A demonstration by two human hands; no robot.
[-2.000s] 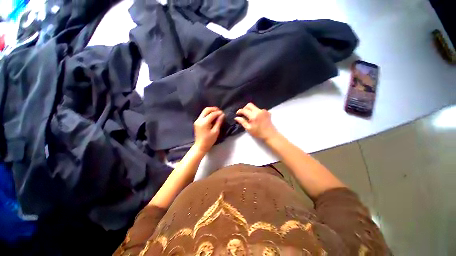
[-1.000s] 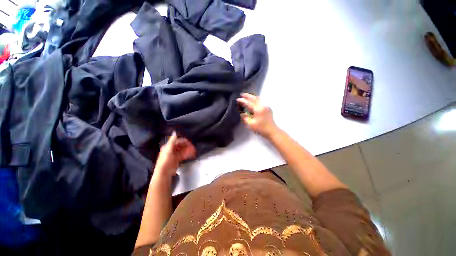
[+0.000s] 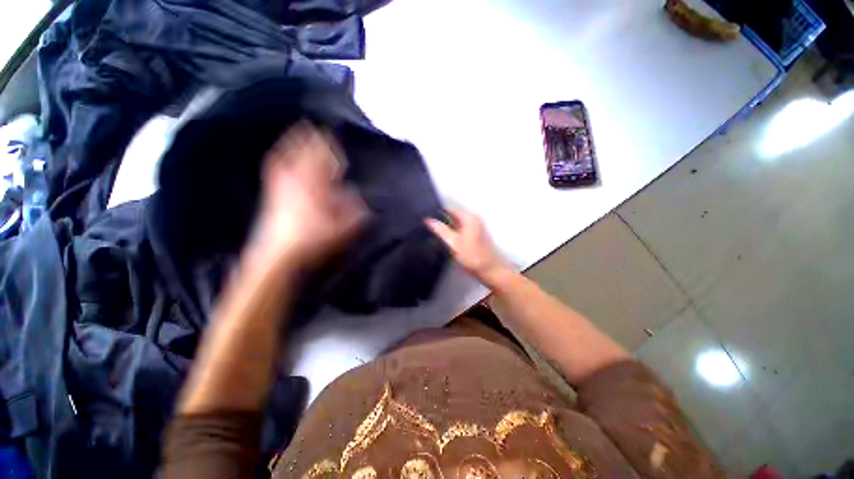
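A dark suit jacket point(image 3: 393, 187) lies bunched and blurred on the white table in front of me. My left hand point(image 3: 304, 192) is blurred by motion over the middle of the jacket; whether its fingers grip the cloth cannot be told. My right hand point(image 3: 465, 240) is at the jacket's right edge, with thumb and fingers pinching the dark cloth. Part of the jacket under my left hand and forearm is hidden.
More dark garments point(image 3: 103, 374) are heaped at the left and top left. A phone with a lit screen point(image 3: 568, 145) lies to the right on the white table point(image 3: 646, 94). A banana point(image 3: 702, 21) and a blue-edged crate point(image 3: 796, 28) are at the far right. Tiled floor lies beyond the table edge.
The jacket went from laid out flat to bunched up and has shifted left. My left hand has moved up over it. The view has turned, so phone and banana appear further left.
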